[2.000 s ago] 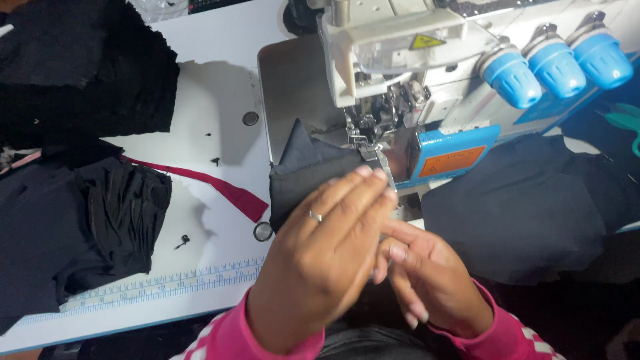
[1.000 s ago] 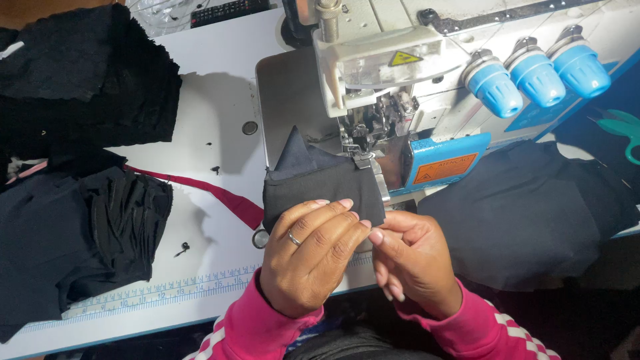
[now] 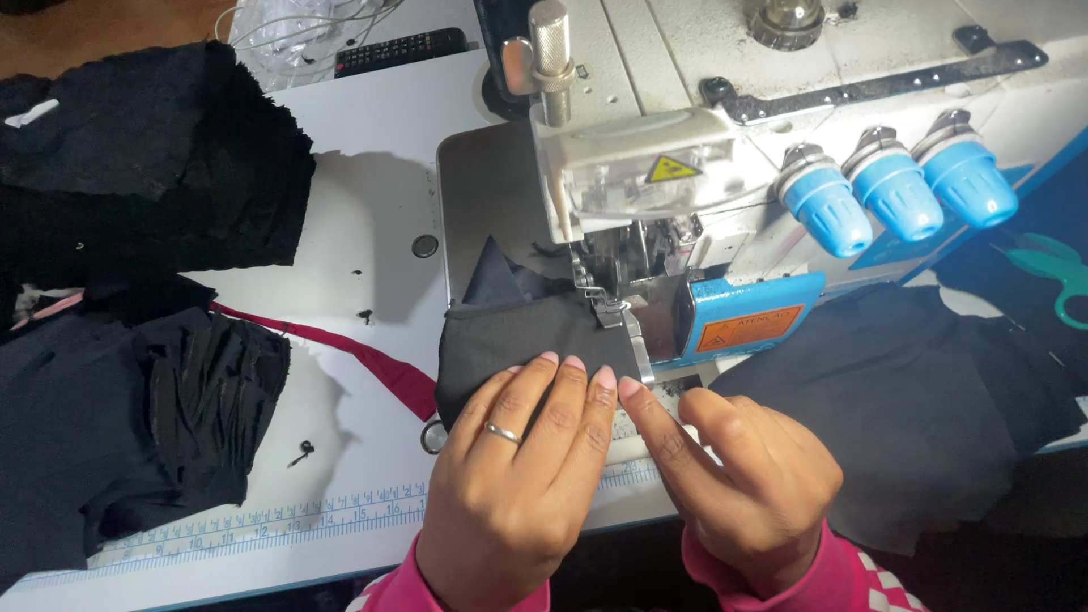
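A folded piece of black fabric (image 3: 527, 336) lies on the metal plate of an overlock sewing machine (image 3: 646, 161), its right edge by the presser foot (image 3: 614, 313). My left hand (image 3: 523, 459) rests flat on this fabric, fingers side by side and a ring on one of them. Close to the fabric's lower right corner is my right hand (image 3: 731, 467), index fingertip beside my left fingertips and the other fingers curled; whether it pinches the edge cannot be told. Part of the fabric is hidden under my left hand.
Stacks of black fabric (image 3: 153, 161) (image 3: 127, 433) lie at the left, with a dark red strip (image 3: 357, 353) running toward the plate. Another dark fabric piece (image 3: 901, 408) lies right of the machine, near green-handled scissors (image 3: 1054, 272). A remote control (image 3: 399, 53) is at the back.
My left hand has come down from above the fabric's corner and lies flat on the fabric. My right hand's index finger has extended toward the fabric edge.
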